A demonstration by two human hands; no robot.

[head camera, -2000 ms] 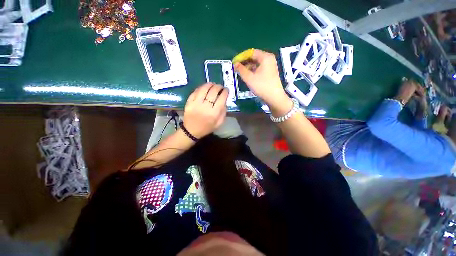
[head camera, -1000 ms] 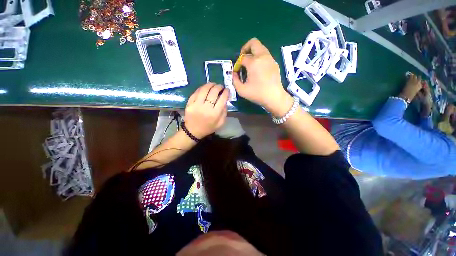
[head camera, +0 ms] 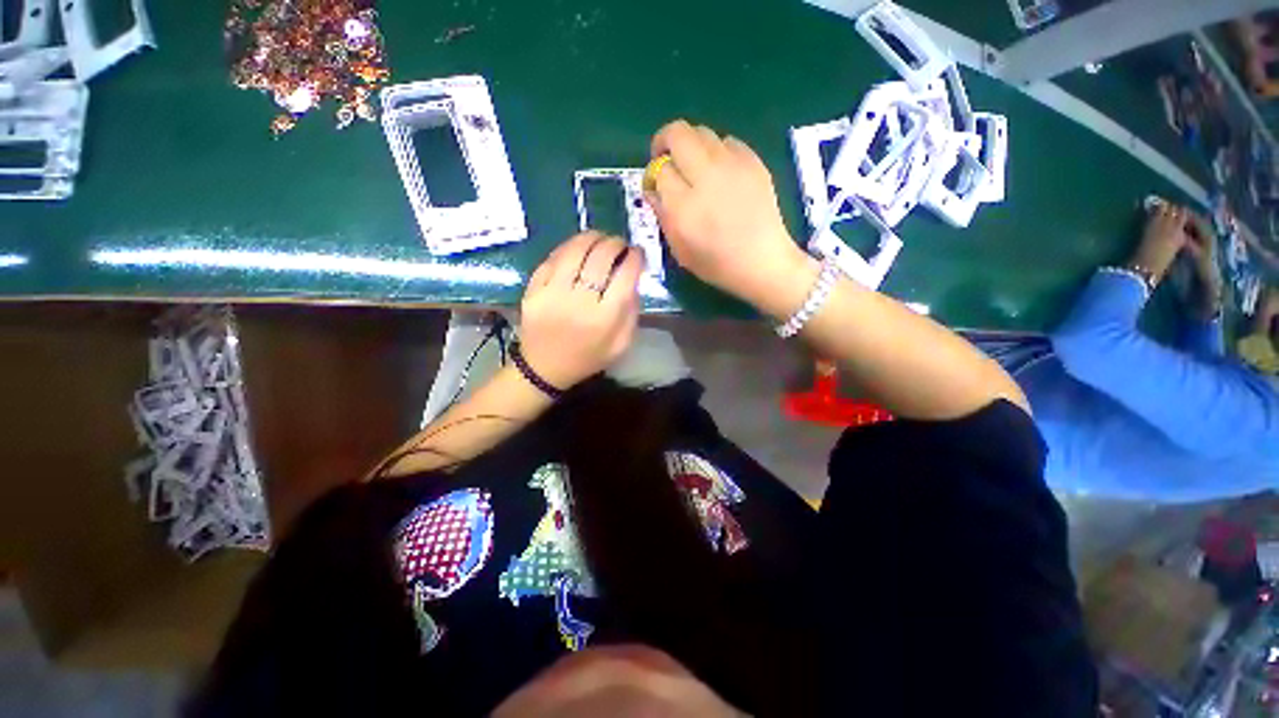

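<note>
A white housing (head camera: 603,178) lies on the green bench in front of me, its window showing the bench. My left hand (head camera: 581,303) holds its near edge down. My right hand (head camera: 715,204) is over its right end, fingers curled, with a yellow finger cot (head camera: 657,171) at the fingertips; whether it pinches a small part is hidden. A neat stack of white housings (head camera: 491,197) stands left of the work. A loose heap of tiny coppery parts (head camera: 302,56) lies at the far left.
A pile of loose white housings (head camera: 898,154) lies at the right. More white frames (head camera: 42,133) lie far left. A box of white parts (head camera: 197,435) is below the bench. A pale metal rail (head camera: 1094,129) crosses the far right. A person's blue sleeve (head camera: 1150,365) and a red stool (head camera: 830,404) are at the right.
My right hand has closed its fingers over the housing's right end and its forearm has swung outward to the right. The second frame seen beside the housing earlier no longer shows. My left hand stays put.
</note>
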